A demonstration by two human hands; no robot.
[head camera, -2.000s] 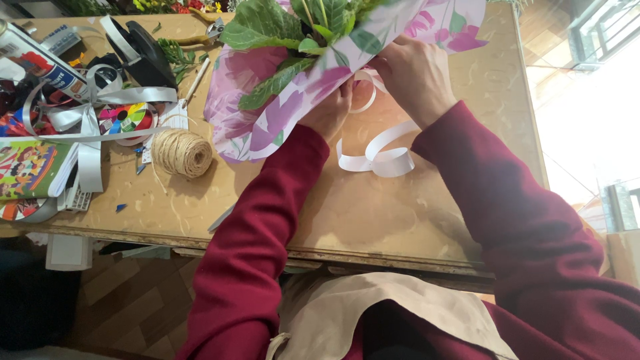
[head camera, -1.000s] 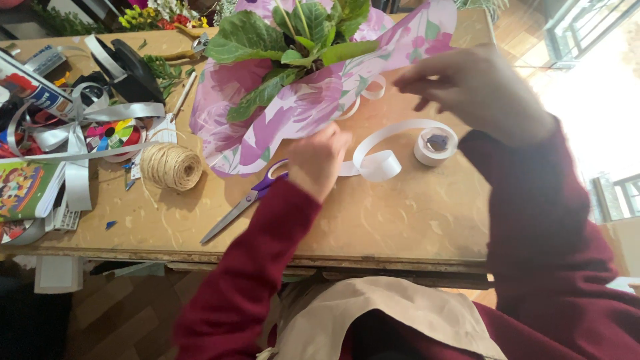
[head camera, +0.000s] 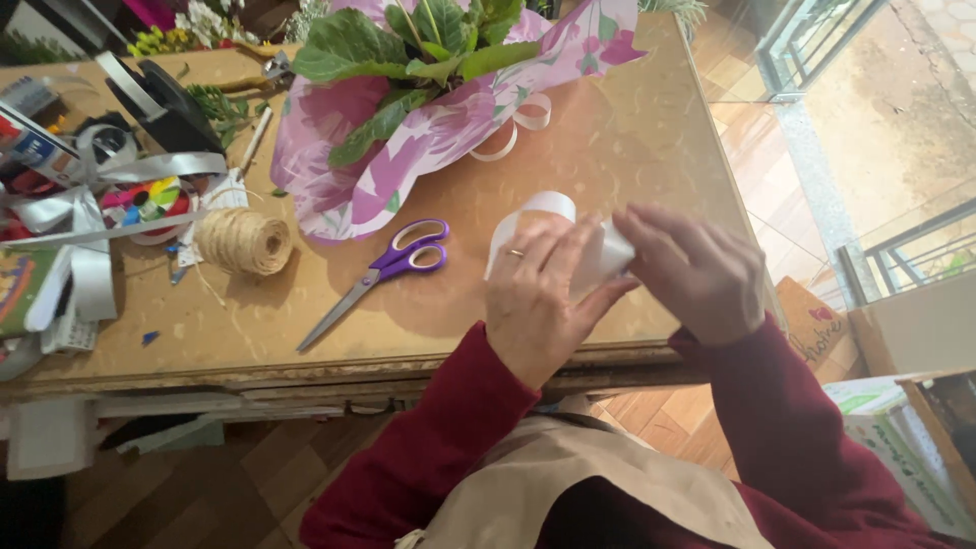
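Note:
My left hand (head camera: 537, 293), with a ring on one finger, rests over white ribbon (head camera: 550, 203) near the table's front edge. Just to its right, my right hand (head camera: 694, 267) is blurred and holds the ribbon's wider part between its fingers and my left hand. A loop of the ribbon curls up behind my left fingers. Purple-handled scissors (head camera: 412, 255) lie on the table to the left, blades closed. Behind them stands a leafy potted plant (head camera: 435, 61) in pink floral wrapping (head camera: 335, 202). A thin white ribbon bow (head camera: 526, 118) lies by the wrap's right side.
A twine ball (head camera: 244, 241) sits left of the scissors. Silver ribbons (head camera: 168, 166), a black tape dispenser (head camera: 164, 107), a spray can (head camera: 38, 149) and pliers (head camera: 276, 67) crowd the left side. The wooden table's right edge (head camera: 720, 152) borders a tiled floor and a glass door.
My left hand has let go of the scissors and moved right onto the white ribbon. My right hand has come down to the ribbon, where a roll stood apart a second ago.

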